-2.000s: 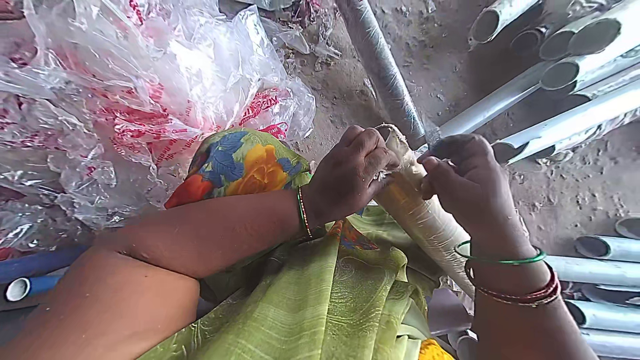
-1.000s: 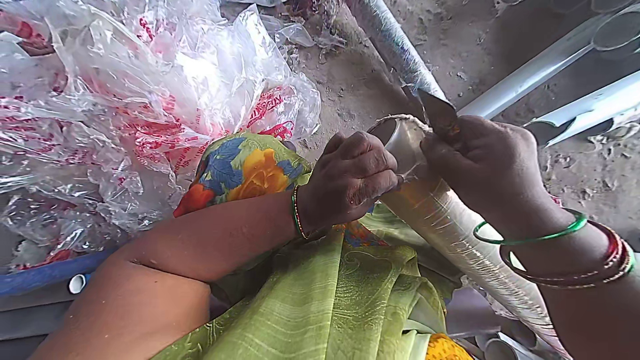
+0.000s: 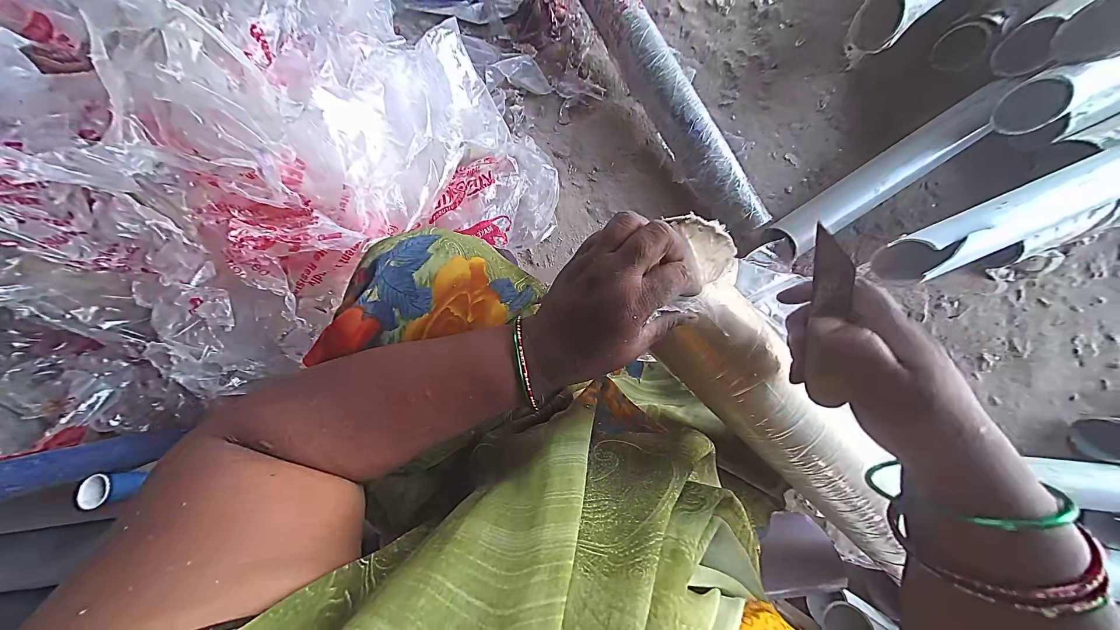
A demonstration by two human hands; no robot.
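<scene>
A wrapped pipe bundle (image 3: 770, 394), covered in cream-coloured plastic film, slants across my lap. My left hand (image 3: 621, 293) grips the wrapping at its upper end, where a ragged cream flap (image 3: 707, 245) stands up beside my fingers. To the right of the bundle, my right hand (image 3: 866, 350) is closed around a flat dark metal blade (image 3: 833, 271), its pointed tip upward. Clear film (image 3: 770, 284) shows between the bundle's end and my right fingers. Whether those fingers also hold film, I cannot tell.
Crumpled clear plastic film with red print (image 3: 262, 175) is heaped at the left. A film-wrapped pipe (image 3: 682, 105) lies beyond the bundle on dirt ground. Several grey pipes (image 3: 910, 166) lie at the right. A blue pipe (image 3: 114, 488) is at the lower left.
My right hand, with the blade, has moved away from the bundle's end, where it was a second ago. The round opening seen there then is now covered by the cream flap and my left hand.
</scene>
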